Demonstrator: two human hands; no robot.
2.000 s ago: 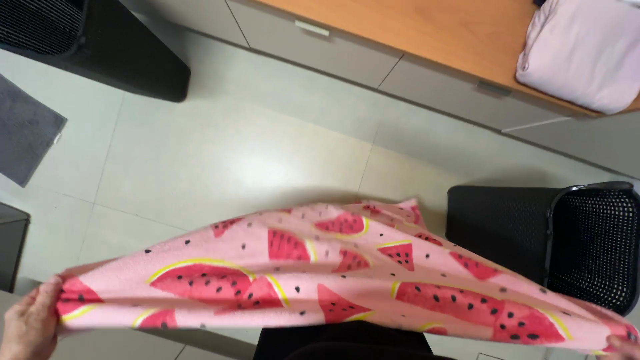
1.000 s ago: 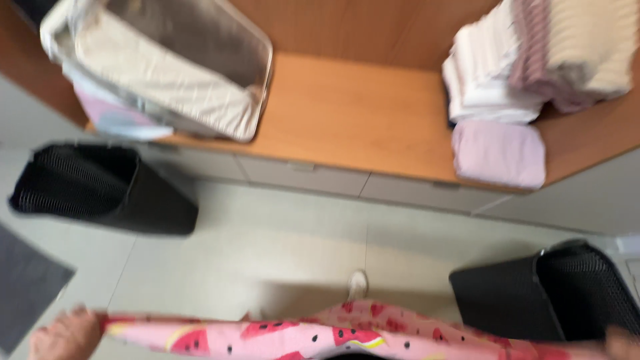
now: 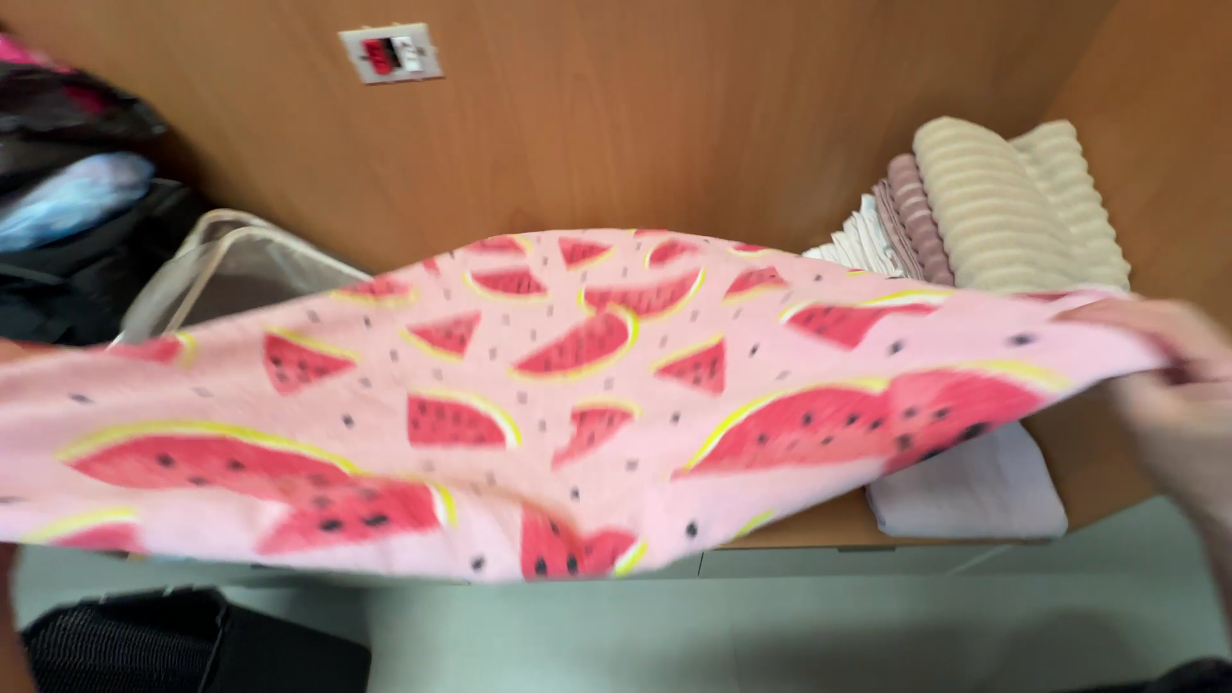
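Observation:
A pink cloth printed with watermelon slices point(image 3: 568, 385) is stretched across the view, billowing up in its middle. My right hand point(image 3: 1179, 375), blurred, grips the cloth's right end. At the left edge of the view, only a sliver of my left hand point(image 3: 12, 351) shows by the cloth's other end; its fingers are out of frame. Behind the cloth at the right are a rolled or folded cream ribbed towel point(image 3: 1011, 212), mauve ribbed cloth point(image 3: 919, 217) and white folded cloths point(image 3: 866, 241). A pale folded cloth point(image 3: 972, 486) lies below them on the wooden shelf point(image 3: 818, 520).
A fabric-lined basket point(image 3: 260, 265) stands behind the cloth at the left, beside dark bags point(image 3: 58, 289). A black perforated bin point(image 3: 289, 635) is on the floor at lower left. A switch plate point(image 3: 392, 53) sits on the wooden back panel, and drawer fronts point(image 3: 770, 563) run below the shelf.
The cloth has risen from low in the view and spread out, billowing, with my right hand raised at its end. The view has tilted up toward the wooden back panel.

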